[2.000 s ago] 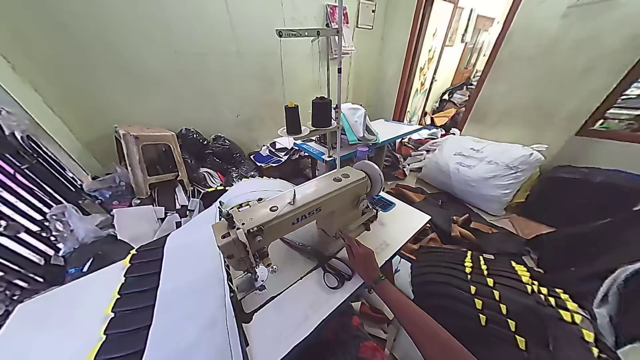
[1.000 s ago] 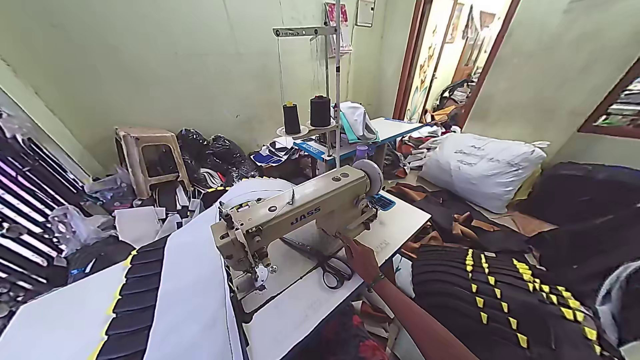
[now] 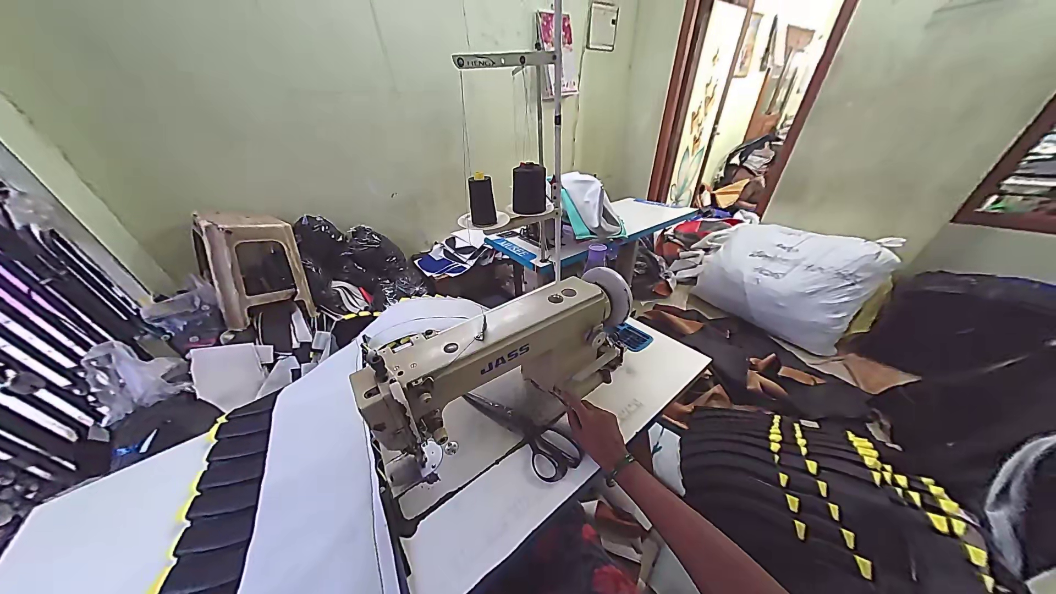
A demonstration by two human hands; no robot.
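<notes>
My right hand (image 3: 597, 431) reaches in from the lower right, its fingers at the base of the upright arm of a beige Jass sewing machine (image 3: 495, 346); whether it grips anything there cannot be made out. Just left of the hand, black-handled scissors (image 3: 551, 454) lie on the white machine table (image 3: 495, 528), blades pointing under the machine arm. A large white fabric piece (image 3: 318, 462) lies left of the needle area, beside a row of overlapping black pieces (image 3: 223, 495) with yellow edges. My left hand is out of view.
Two black thread cones (image 3: 529, 190) stand on the thread stand behind the machine. At the right lie stacked black pieces (image 3: 742, 478) with yellow marks and a stuffed white sack (image 3: 796, 280). A plastic stool (image 3: 247, 264) stands back left, near black plastic bags (image 3: 363, 260).
</notes>
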